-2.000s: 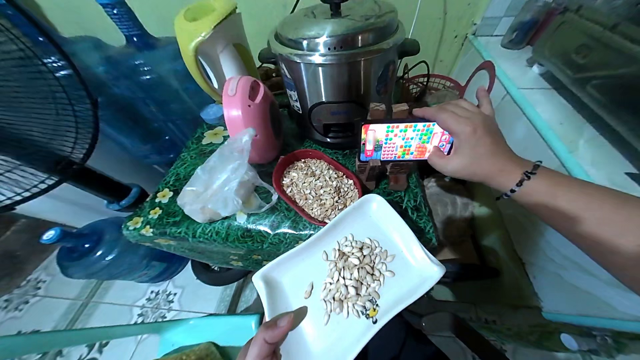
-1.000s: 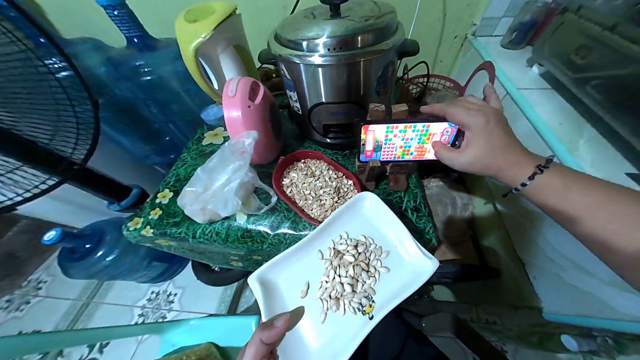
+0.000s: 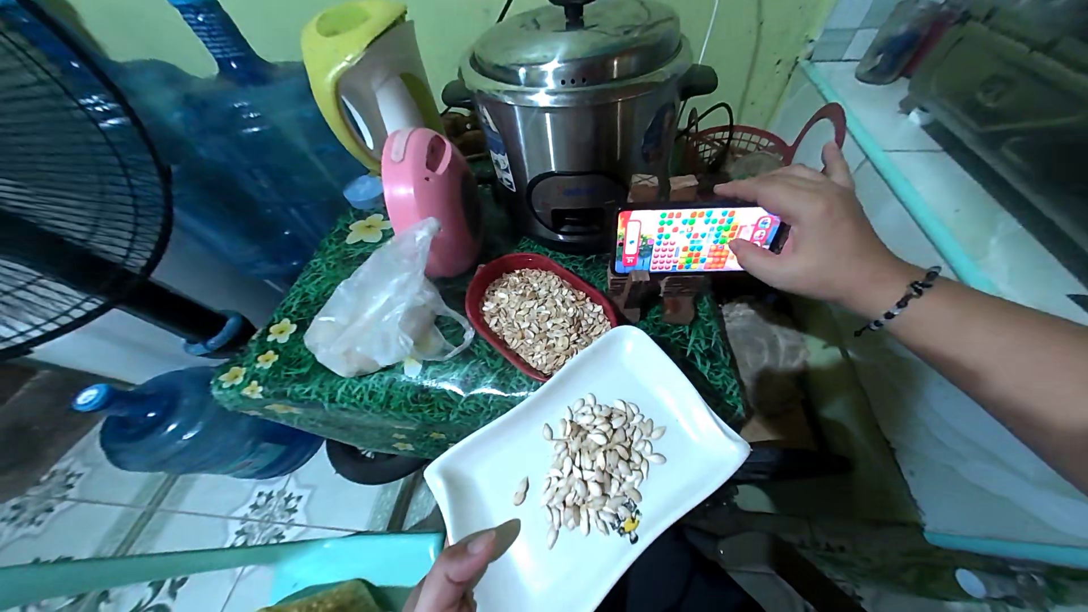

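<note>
My left hand [image 3: 466, 565] holds a white rectangular plate [image 3: 680, 463] by its near left edge, thumb on top. Pale seeds in their shells [image 3: 599, 467] lie heaped on the plate, one of them apart at the left. My right hand [image 3: 807, 225], with a beaded bracelet at the wrist, grips the right end of a smartphone [image 3: 697, 240], thumb over the screen, which shows a colourful tile game. The phone lies on its long side on a small brown stand [image 3: 677, 299]. A red bowl [image 3: 476, 316] full of seed shells [image 3: 544, 319] sits just beyond the plate.
A steel rice cooker [image 3: 578, 127], a pink appliance [image 3: 429, 191], a yellow-and-white electric kettle [image 3: 374, 76] and a plastic bag [image 3: 382, 310] stand or lie on the green table cover [image 3: 314, 374]. At the left are a fan [image 3: 76, 170] and blue water bottles [image 3: 195, 425]. A tiled counter [image 3: 918, 161] runs along the right.
Both hands keep their holds on the phone and the plate. The plate has shifted slightly to the left since the earliest frame.
</note>
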